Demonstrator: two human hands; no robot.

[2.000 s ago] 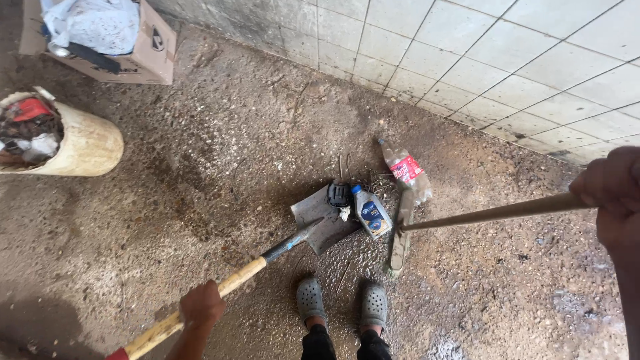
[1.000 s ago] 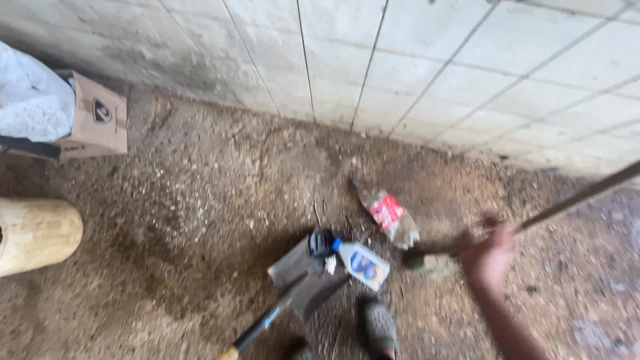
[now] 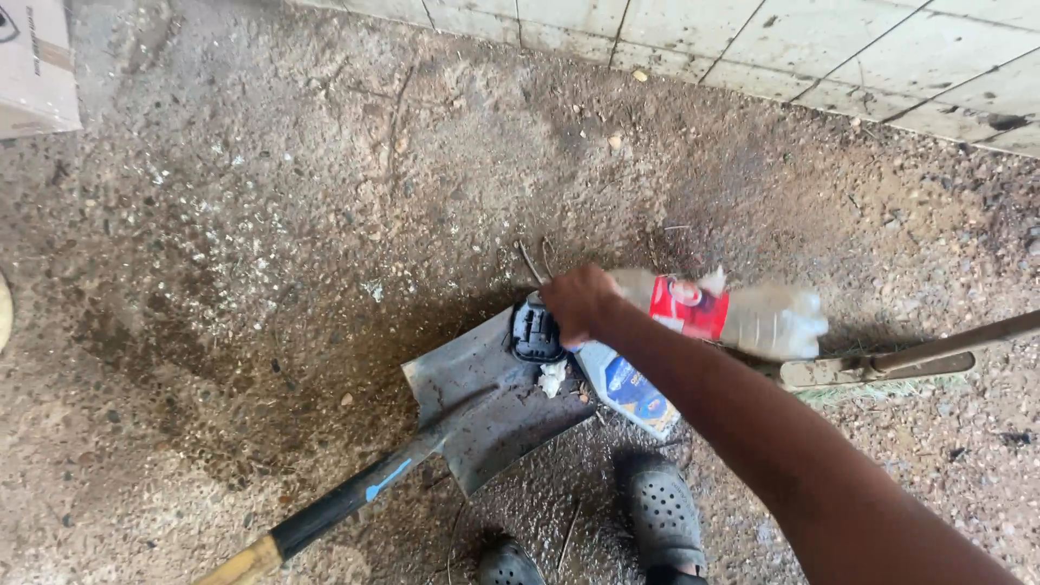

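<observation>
My right hand (image 3: 581, 305) is closed around the neck end of a clear plastic bottle (image 3: 768, 321) with a red label, whose base points right. Just below my hand, a black plastic piece (image 3: 536, 333) and a crumpled white scrap (image 3: 552, 379) rest on the metal shovel blade (image 3: 479, 398). A grey-white bottle with a blue label (image 3: 638, 394) lies at the blade's right edge, partly under my forearm. The shovel's handle (image 3: 325, 508) runs to the lower left. My left hand is out of view.
A broom (image 3: 877, 370) has its head on the rough, wet floor at right. A tiled wall (image 3: 731, 41) runs along the top. A cardboard box (image 3: 36, 69) stands upper left. My grey clogs (image 3: 666, 508) are at the bottom.
My right hand has left the broom handle and taken hold of the red-labelled bottle, which has turned more level. My left hand, on the shovel handle two seconds ago, is out of view.
</observation>
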